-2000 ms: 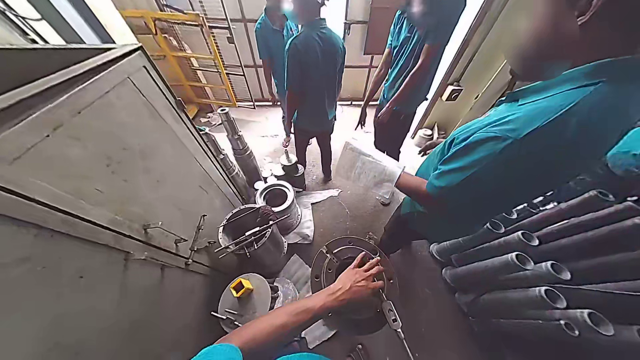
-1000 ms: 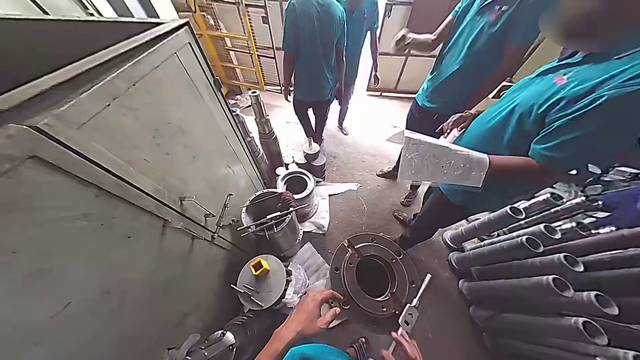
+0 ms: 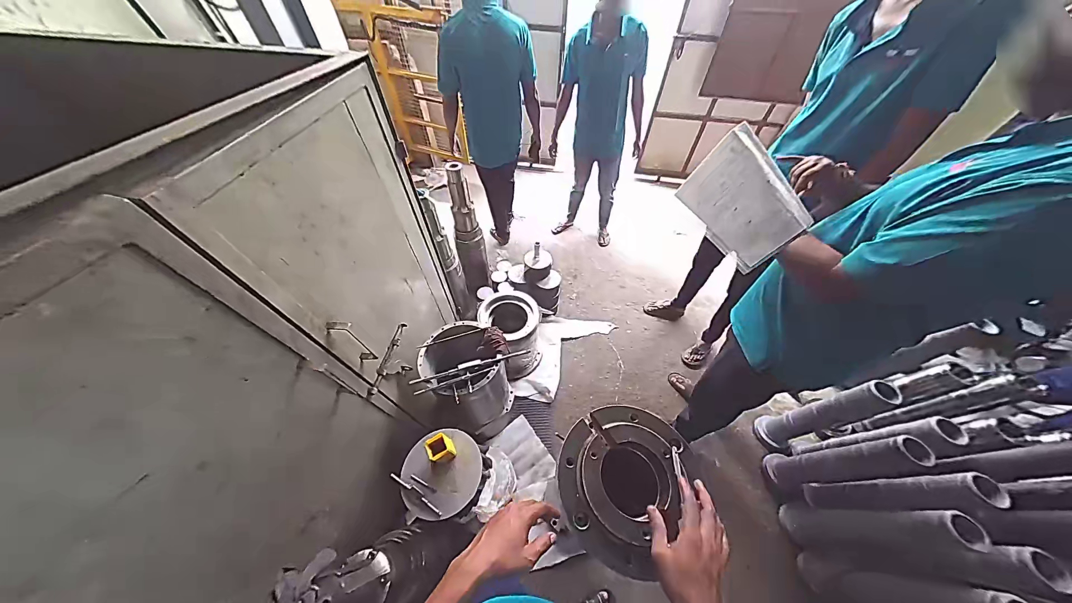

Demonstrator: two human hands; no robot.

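A round steel flange [image 3: 578, 490] with bolt holes and a wide central bore stands low in front of me. Beyond its left edge my left hand [image 3: 512, 536] hovers with fingers curled and apart; a small dark piece lies near its fingertips, and contact is unclear. My right hand [image 3: 693, 536] is over the flange's right side, beside a thin metal tool [image 3: 677, 465] that reaches to a bolt hole. Whether the fingers grip this tool cannot be made out. A flat metal bar [image 3: 601, 430] lies across the flange's upper rim.
Left of the flange are a round plate [image 3: 456, 481] with a yellow square block [image 3: 440, 448], and a metal drum [image 3: 490, 406] carrying rods. Steel pipes [image 3: 879, 461] are stacked at right. A tall metal cabinet [image 3: 293, 226] borders the left. Several people stand ahead, one holding papers [image 3: 741, 197].
My right hand has moved from below the flange onto its right side. The tap wrench seen near it earlier is no longer plainly visible. The person with papers has raised them.
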